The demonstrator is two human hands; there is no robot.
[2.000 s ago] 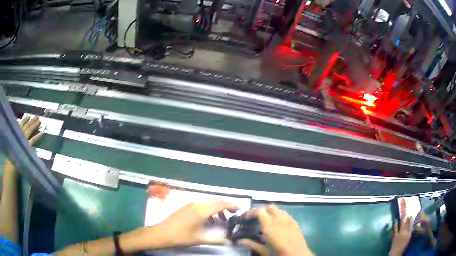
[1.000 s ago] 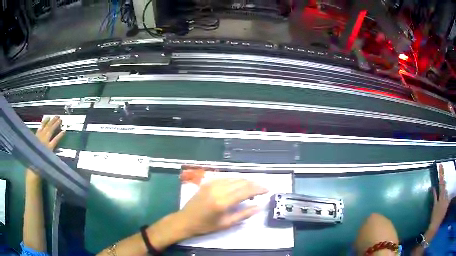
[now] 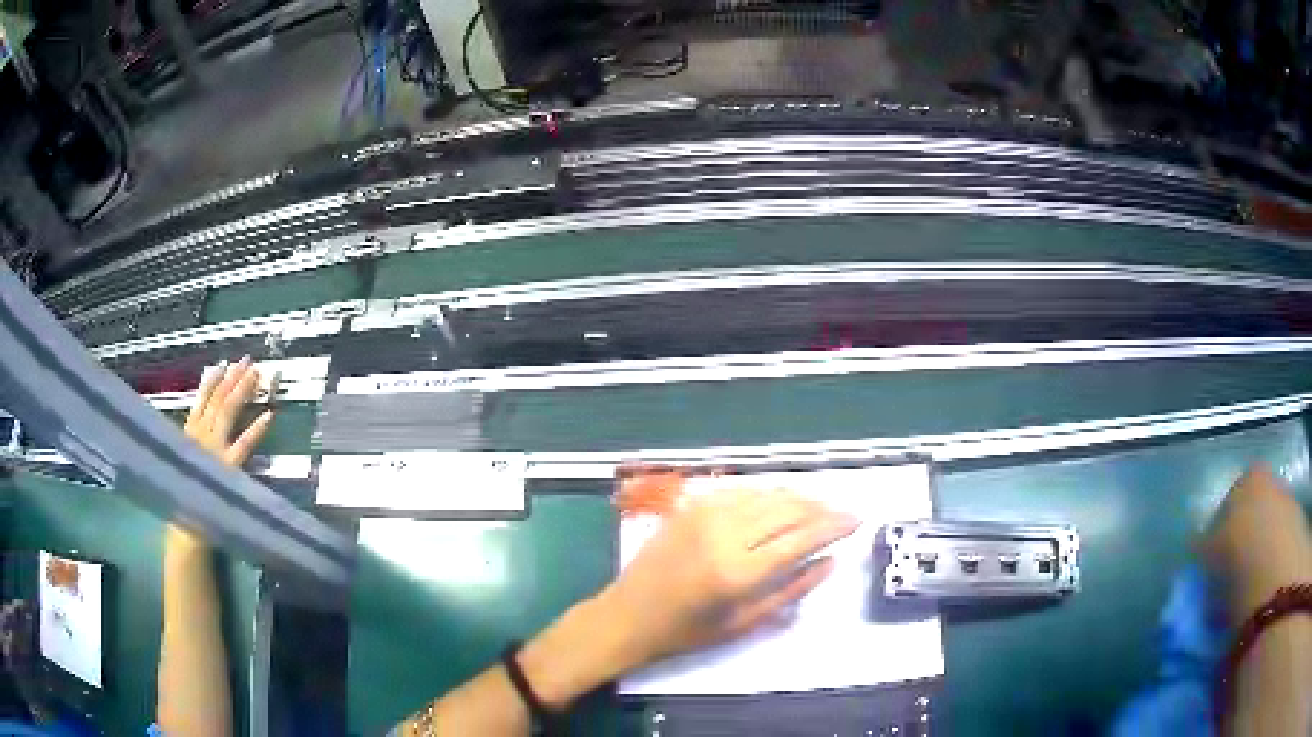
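A silver-grey holder [image 3: 981,563] with a row of small openings, a dark part in each, lies across the right edge of the white panel [image 3: 863,641]. My left hand [image 3: 720,569] is palm down over the panel, fingers stretched towards the holder, touching nothing but perhaps the panel; nothing shows in it. My right hand [image 3: 1260,516] is at the far right, away from the holder, blurred; its fingers cannot be made out. A dark bar [image 3: 794,714] lies along the panel's near edge, cut off by the picture.
Conveyor rails [image 3: 806,367] run across behind the bench, with a grey plate [image 3: 400,421] on the belt and a whitish plate [image 3: 420,482] beside it. Another person's hand [image 3: 226,410] rests by the rails at left. A grey post [image 3: 158,446] crosses the left side.
The holder, gripped two seconds ago, now lies released. My right hand has moved away to the right and further up. The grey plate has shifted left along the belt. The view has turned.
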